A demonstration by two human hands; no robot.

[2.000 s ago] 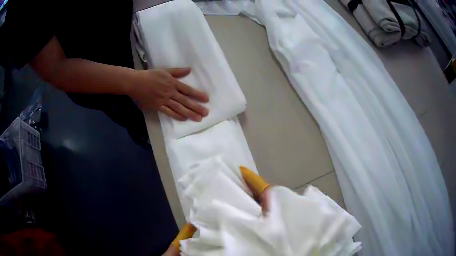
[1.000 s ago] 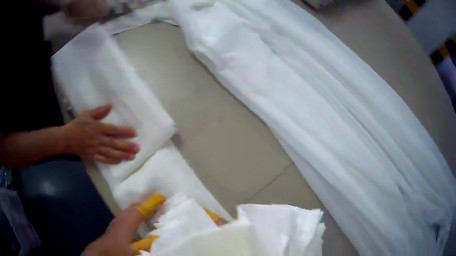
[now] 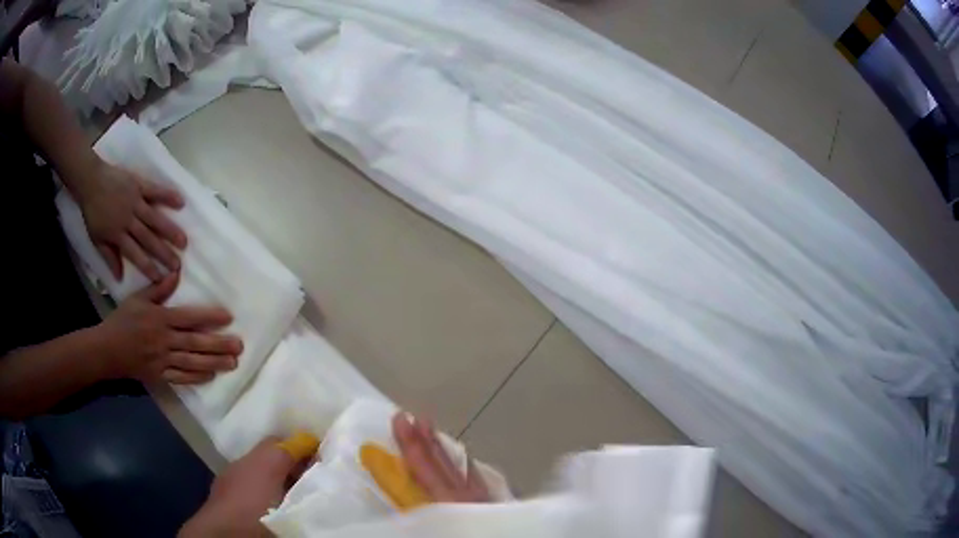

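Observation:
The white sheer curtain panel [image 3: 305, 368] lies as a layered strip along the near table edge. Its pleated heading [image 3: 352, 489] is bunched at the bottom, and one part of it at the right is blurred. My left hand [image 3: 247, 489], with a yellow finger cot [image 3: 300, 445], holds the left side of the heading. My right hand [image 3: 436, 468], with a yellow cot, lies on the heading with its fingers partly hidden by cloth. Another person's two hands [image 3: 174, 342] lie flat on the folded pad of the panel.
A long waiting sheer curtain [image 3: 631, 231] runs across the beige table [image 3: 410, 305]. A fanned pleated curtain [image 3: 147, 47] is at the top left. A black-and-yellow striped corner [image 3: 871, 26] is at the top right. The other person's dark clothing is at the left edge.
The view has shifted right. The other person's second hand has come down onto the folded pad. My left hand shows more, and my right hand now lies over the heading with its fingers visible.

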